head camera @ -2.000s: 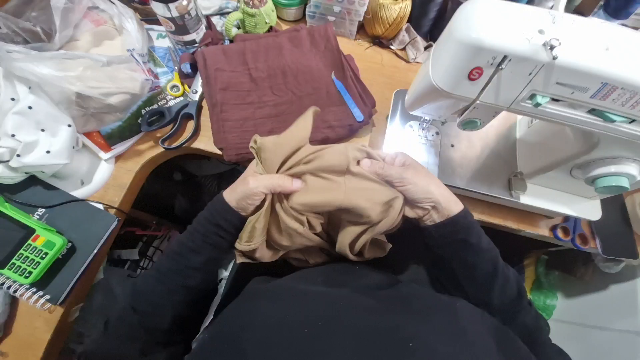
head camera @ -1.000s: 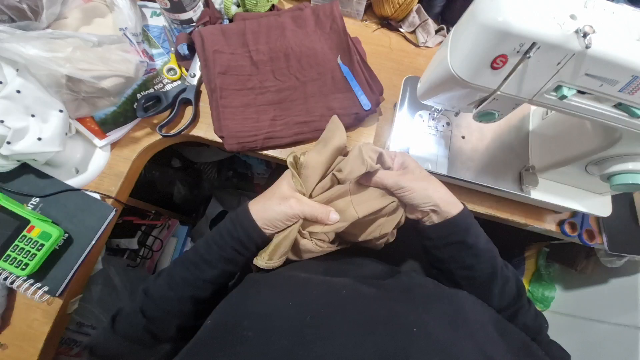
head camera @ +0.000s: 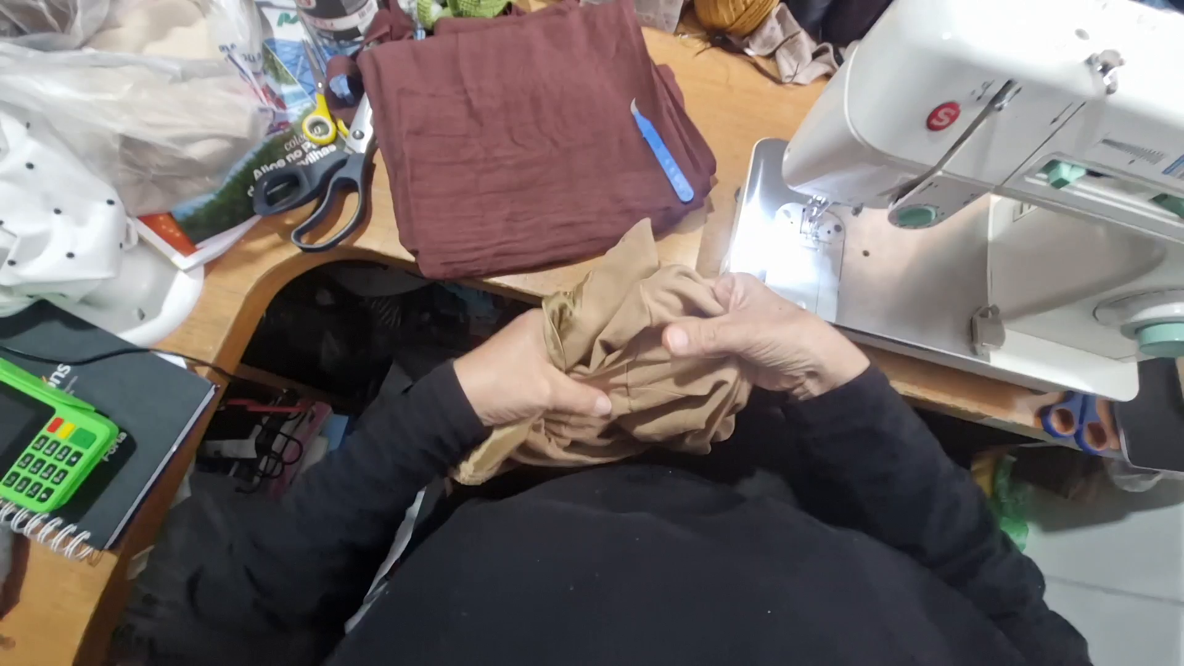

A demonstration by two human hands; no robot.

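Bunched tan fabric [head camera: 647,370] is held above my lap, in front of the table's curved edge. My left hand [head camera: 527,379] grips its left side, thumb lying over the folds. On the upper right side, my right hand [head camera: 777,338] pinches the cloth between thumb and fingers. Just beyond lies a folded maroon cloth [head camera: 518,139], with a blue seam ripper or similar small curved-tip tool [head camera: 662,155] on top. To the right stands a white sewing machine [head camera: 943,120], its lamp lighting the needle plate [head camera: 809,250].
Dark-handled scissors [head camera: 338,185] and yellow-handled scissors [head camera: 320,120] lie left of the maroon cloth. A green card terminal [head camera: 69,444] rests on a spiral notebook [head camera: 176,398] at the left. Blue-handled scissors [head camera: 1078,421] are at the right table edge. Plastic bags [head camera: 139,111] fill the back left.
The tan fabric was spread wider two seconds ago and is now gathered more tightly between my hands. Both hands have kept hold of it.
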